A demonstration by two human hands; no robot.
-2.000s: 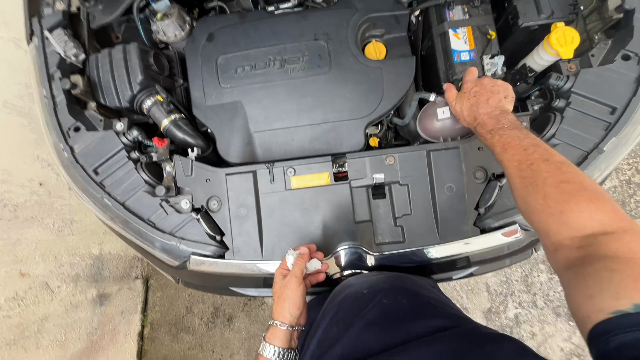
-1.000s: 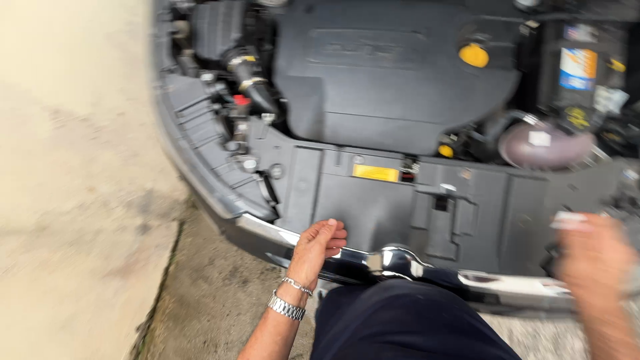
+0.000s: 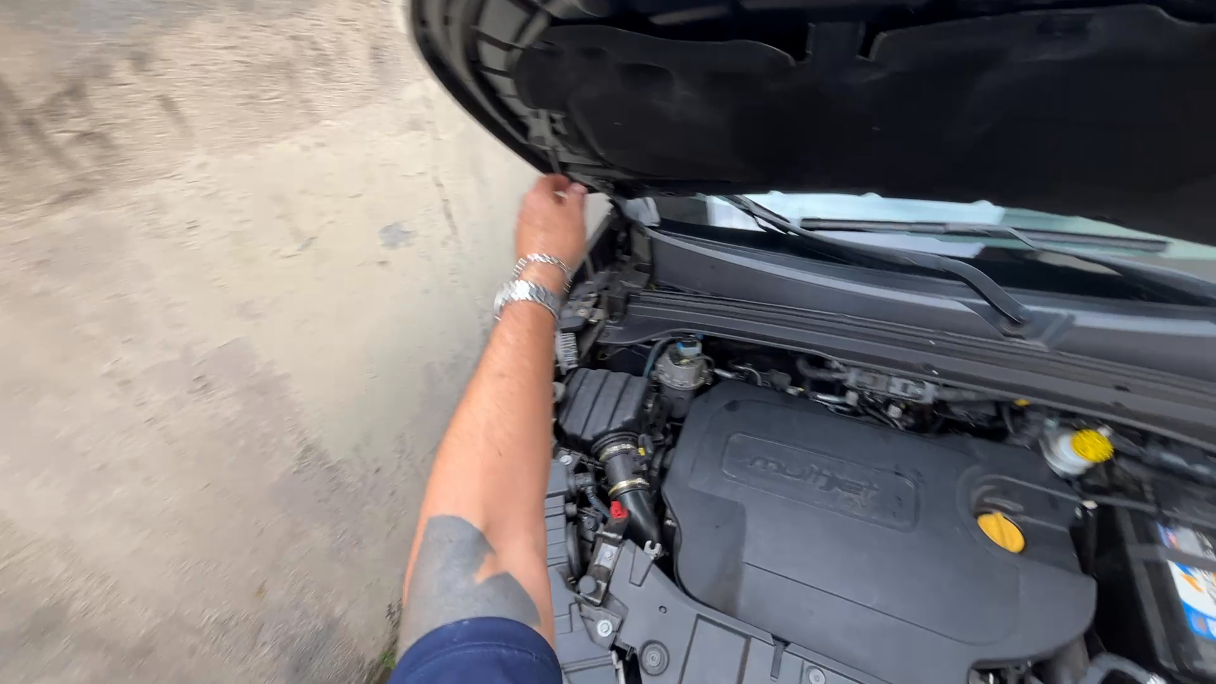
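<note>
My left hand (image 3: 553, 220) is raised at the left edge of the raised car hood (image 3: 684, 104), its fingers closed around what looks like the hood's prop rod (image 3: 555, 157); the fingertips are small in view. A metal watch (image 3: 527, 296) and a chain bracelet (image 3: 541, 261) are on that wrist. Below and right of the arm lies the engine bay, with the black plastic engine cover (image 3: 836, 560) and its yellow oil filler cap (image 3: 1000, 532). My right hand is out of view.
Right of my forearm are the air filter housing (image 3: 605, 404) and the ribbed intake hose (image 3: 627, 480). A yellow-capped reservoir (image 3: 1073, 451) and the battery (image 3: 1173, 579) stand at the right. Wiper arms (image 3: 950, 266) cross the windshield base. Concrete ground (image 3: 237, 380) lies at left.
My left hand has gone from the front edge of the engine bay up to the hood's left edge. My right hand has left the view. The view has swung up and left.
</note>
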